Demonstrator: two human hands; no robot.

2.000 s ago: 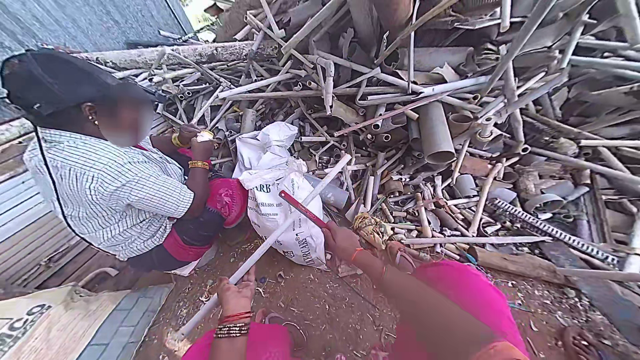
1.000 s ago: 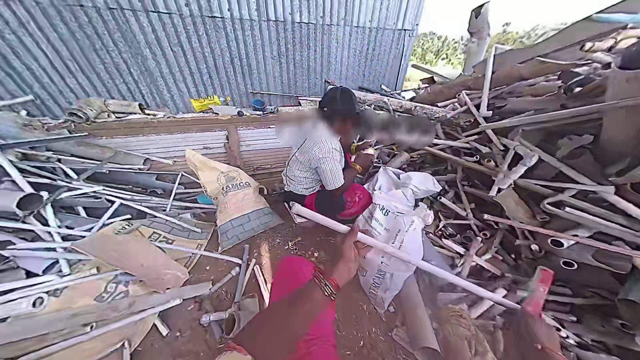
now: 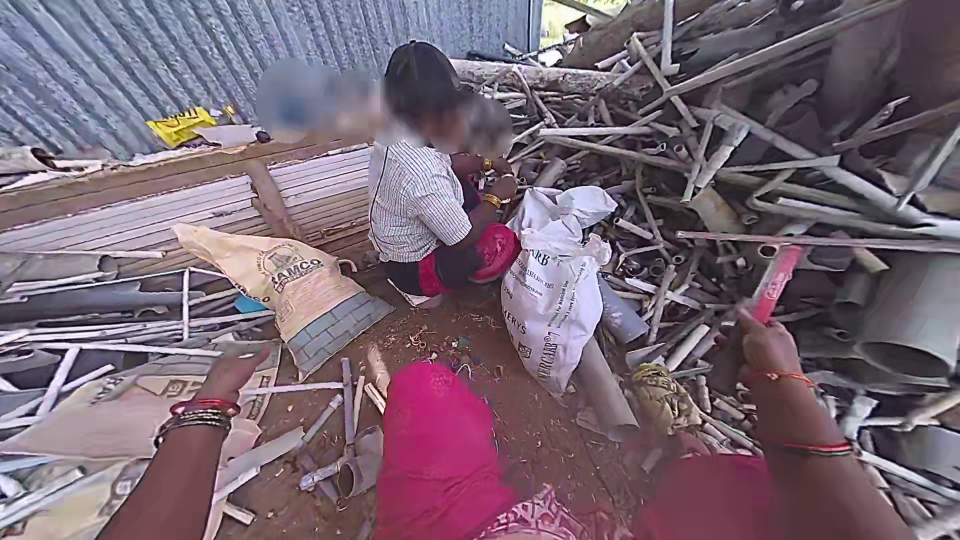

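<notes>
My right hand [image 3: 769, 346] is closed around a flat red bar-like tool [image 3: 780, 281], held upright over the heap of pipes at the right. My left hand [image 3: 231, 375] reaches out at the left with no pipe in its grasp, over sacks and thin pipes; its fingers are blurred, and whether they touch anything is unclear. A white printed sack [image 3: 555, 300] stands between my hands, farther off. Beside it a person in a striped shirt [image 3: 420, 199] sits low, hands together near the heap.
Scrap plastic pipes [image 3: 817, 172] are piled along the right, with a wide grey pipe [image 3: 911, 322] near my right hand. A beige sack [image 3: 289, 277] lies left of the seated person. Stacked long strips [image 3: 315, 187] run before a corrugated metal wall [image 3: 225, 60]. Short pipe pieces [image 3: 360, 461] lie near my knee.
The long pale pipe that my left hand held in both earlier frames is out of that hand. My left hand has moved out to the left. The red tool remains in my right hand.
</notes>
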